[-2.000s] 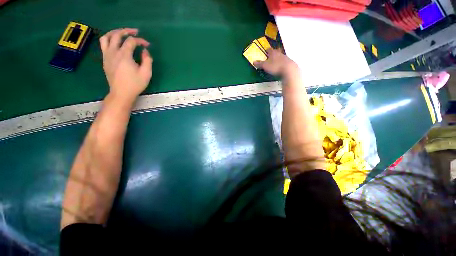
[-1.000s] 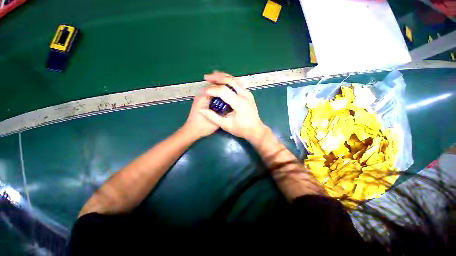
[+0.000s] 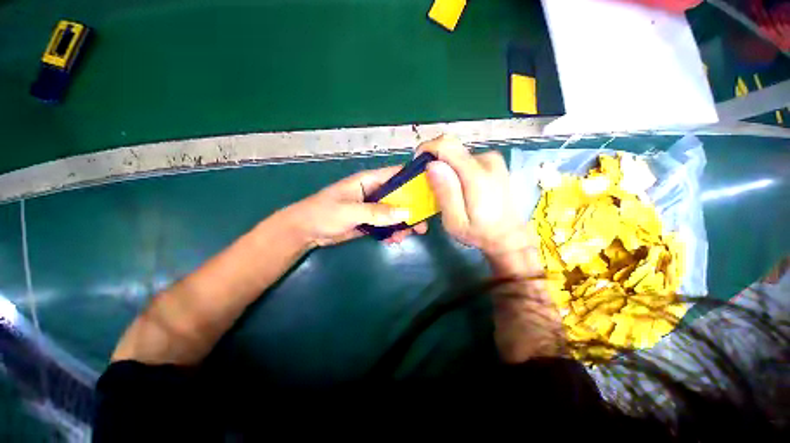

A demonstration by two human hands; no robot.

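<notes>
A dark phone unit (image 3: 379,228) with a yellow plate (image 3: 411,201) on its face is held tilted between both hands, above the glossy green worktop near the metal edge strip. My left hand (image 3: 351,208) grips its lower left end, fingers partly under it. My right hand (image 3: 472,186) holds its upper right end, thumb on the yellow plate, and hides part of that side. An open clear bag (image 3: 696,225) with a heap of loose yellow pieces (image 3: 611,251) lies right of my right hand.
Dark units with a yellow frame (image 3: 65,45) lie at the far left of the green belt (image 3: 260,69). Another unit with a yellow plate (image 3: 523,93) lies beside the white sheet (image 3: 628,69). A yellow piece (image 3: 447,12) is at the top edge. Red trays are at the far right.
Both hands came together from the belt onto one unit. Over the last second they opened around it, and its yellow face now shows. The surroundings have shifted slightly in view.
</notes>
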